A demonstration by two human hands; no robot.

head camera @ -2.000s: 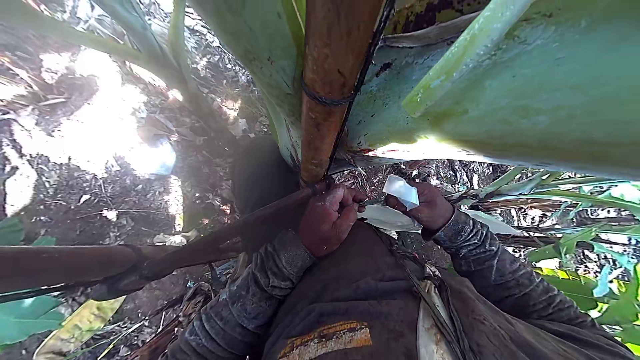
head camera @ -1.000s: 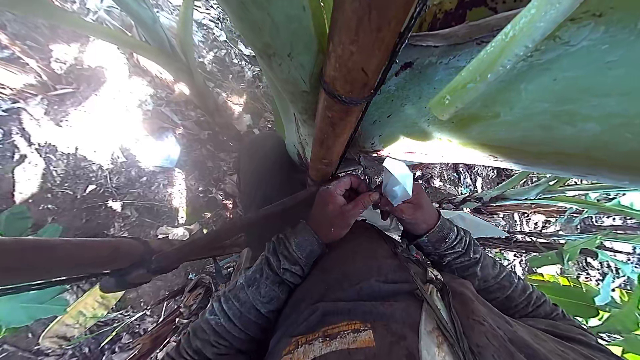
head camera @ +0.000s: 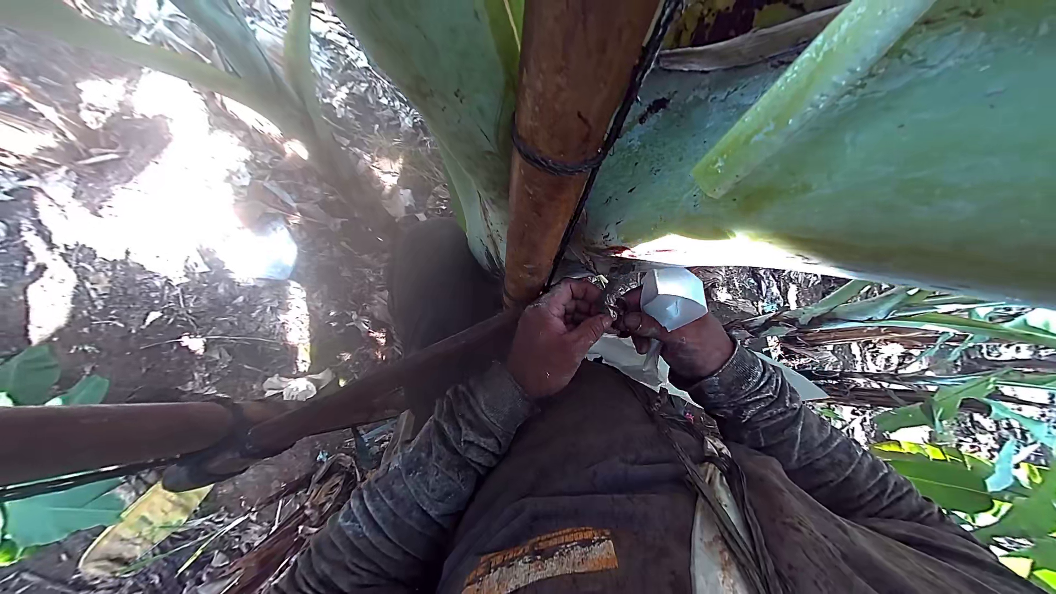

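Note:
My left hand (head camera: 561, 338) pinches a small twisted bit (head camera: 610, 309), perhaps string or plant fibre, between thumb and fingers. Close beside it, at waist height, my right hand (head camera: 681, 334) has bent fingers at the same bit. A white, folded piece of paper or plastic sheet (head camera: 674, 297) stands out from my right hand. More white sheet (head camera: 631, 359) hangs below and behind the hands. Just above my left hand is the lower part of a brown wooden pole (head camera: 549, 190) with dark cord (head camera: 557, 165) tied round it. The fingertips partly hide what they pinch.
Large green banana-like stems (head camera: 866, 165) rise at the upper right and beside the pole. Another brown pole (head camera: 107, 433) crosses the lower left, with a dark wrapped joint. Leaf litter covers the ground (head camera: 198, 355) at left. Cut green stalks (head camera: 932, 318) lie at right.
Two seconds ago my hands were farther apart; my right hand has come in beside my left, carrying the white sheet with it. The fingertips now meet.

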